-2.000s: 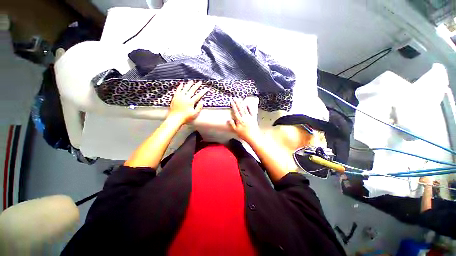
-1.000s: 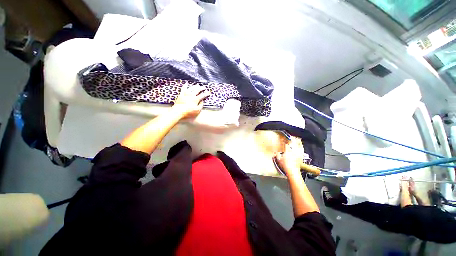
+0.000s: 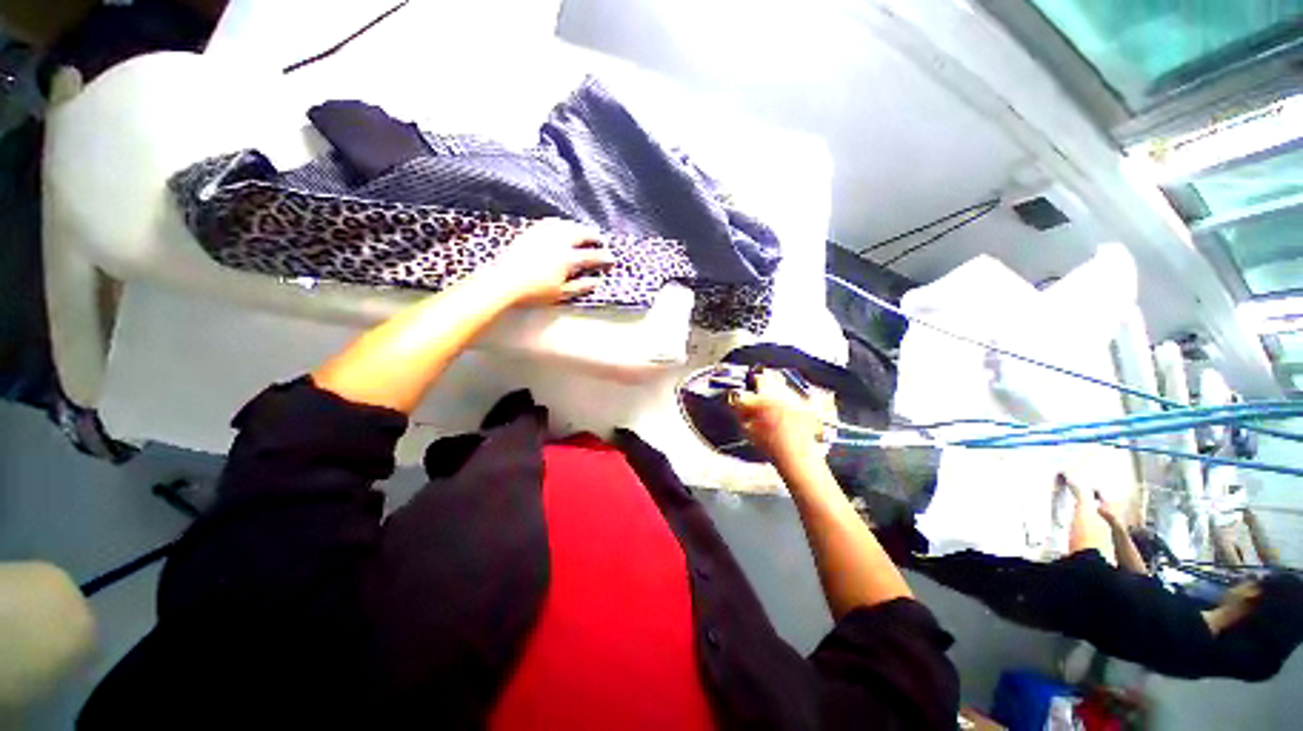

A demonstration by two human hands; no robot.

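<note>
The leopard-print garment (image 3: 379, 240) lies on the white padded pressing table (image 3: 200, 357), its leopard band along the padded front edge and its dark grey-blue striped part (image 3: 629, 179) bunched behind. My left hand (image 3: 550, 263) lies on the leopard band near its middle, fingers spread a little. My right hand (image 3: 779, 410) is closed round the handle of the steam iron (image 3: 710, 407), over the right end of the table. The handle is mostly hidden by the hand. The iron is apart from the garment.
Blue and white hoses (image 3: 1057, 429) run right from the iron. A dark cloth (image 3: 857, 374) is at the table's right end. Another person in black (image 3: 1129, 607) is at a white table (image 3: 986, 357) on the right. A pale rounded object (image 3: 40, 628) is at the lower left.
My right hand has left the garment, taken hold of the iron at the right and brought it left towards the garment. My left hand stays on the leopard band. The view has shifted.
</note>
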